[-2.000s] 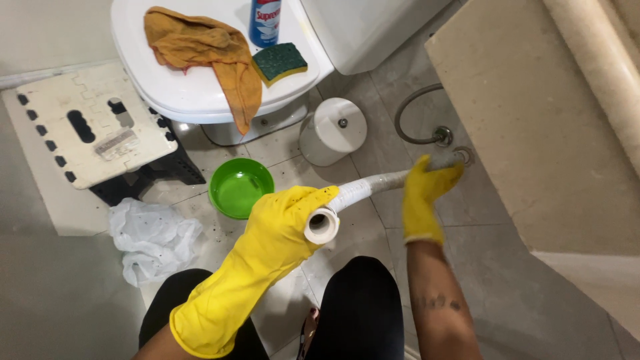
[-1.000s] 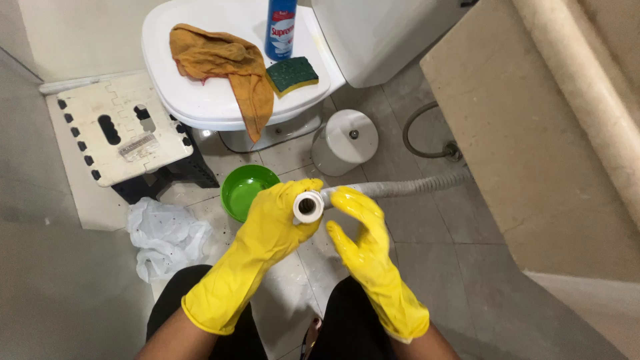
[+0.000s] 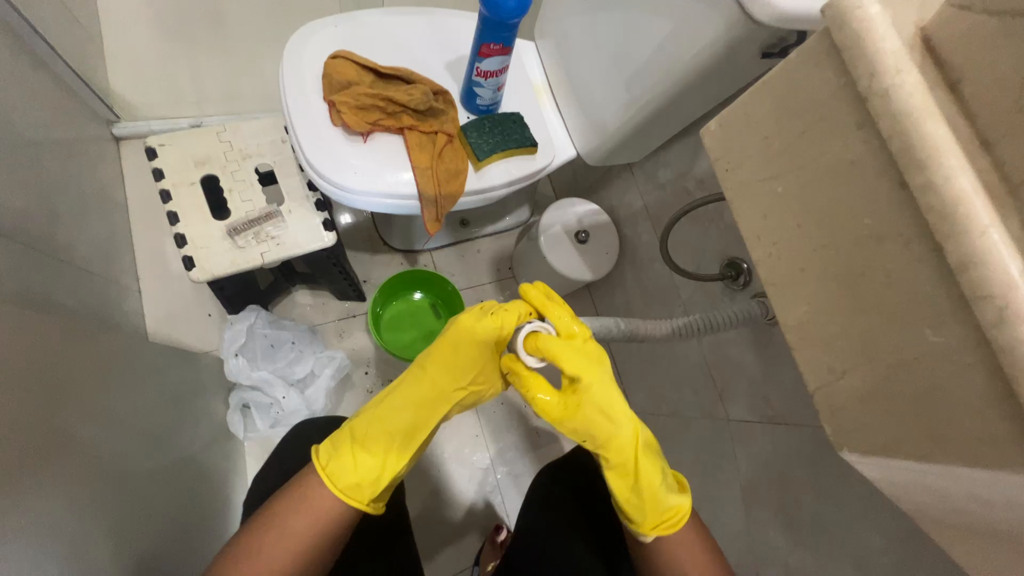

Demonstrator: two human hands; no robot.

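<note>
Both my hands wear yellow rubber gloves. My left hand [image 3: 460, 352] grips the white open end of a corrugated drain hose [image 3: 680, 327], which runs right to a wall outlet beside the stone counter. My right hand [image 3: 572, 368] is at the same end, with a finger in or over its opening and the other fingers spread around the rim. Behind my hands, a green plastic bowl [image 3: 414, 314] with some liquid stands on the tiled floor. An orange cloth [image 3: 392, 96], a green and yellow sponge [image 3: 499, 138] and a blue cleaner bottle [image 3: 490, 64] are on the closed toilet lid [image 3: 312, 160].
A folding step stool [image 3: 184, 160] stands at the left, a crumpled white plastic bag [image 3: 276, 368] in front of it. A white lidded bin [image 3: 579, 240] is by the toilet base. A stone counter [image 3: 864, 240] juts in at the right, near a metal flexible hose [image 3: 670, 240].
My right hand has moved from along the hose near the wall to its open end, and a finger now covers part of the opening. My left hand has kept its grip.
</note>
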